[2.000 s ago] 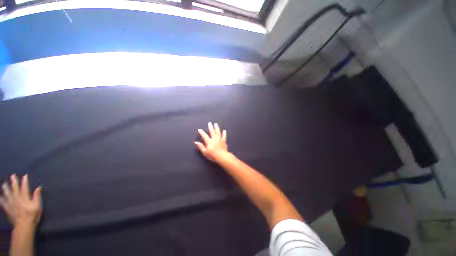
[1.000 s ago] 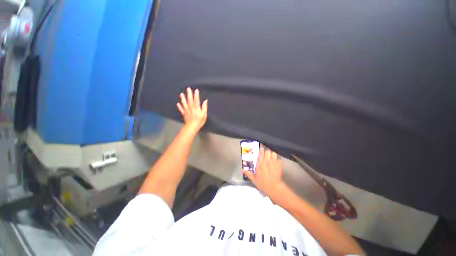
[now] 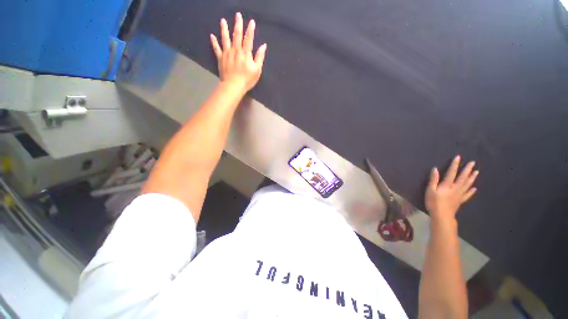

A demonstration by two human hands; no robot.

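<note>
A wide dark fabric [image 3: 349, 81] covers the machine bed, with a soft fold running across it. My left hand [image 3: 238, 61] lies flat on the fabric near its front edge, fingers spread. My right hand [image 3: 449, 192] rests on the fabric further right, fingers spread, holding nothing. A smartphone [image 3: 316, 172] with a lit screen lies on the bare metal edge [image 3: 261, 134] between my hands. Fabric shears [image 3: 390, 205] with red handles lie on the metal edge left of my right hand, their tip close to the fabric's edge.
A bright blue machine cover [image 3: 62, 37] stands at the upper left, with a pale grey machine body [image 3: 99, 124] below it. White tube-like items [image 3: 127, 171] lie lower down at the left. My white shirt fills the bottom middle.
My right hand has left the smartphone and moved right onto the fabric past the shears. The phone now lies tilted. My left hand still lies on the fabric. The view has shifted.
</note>
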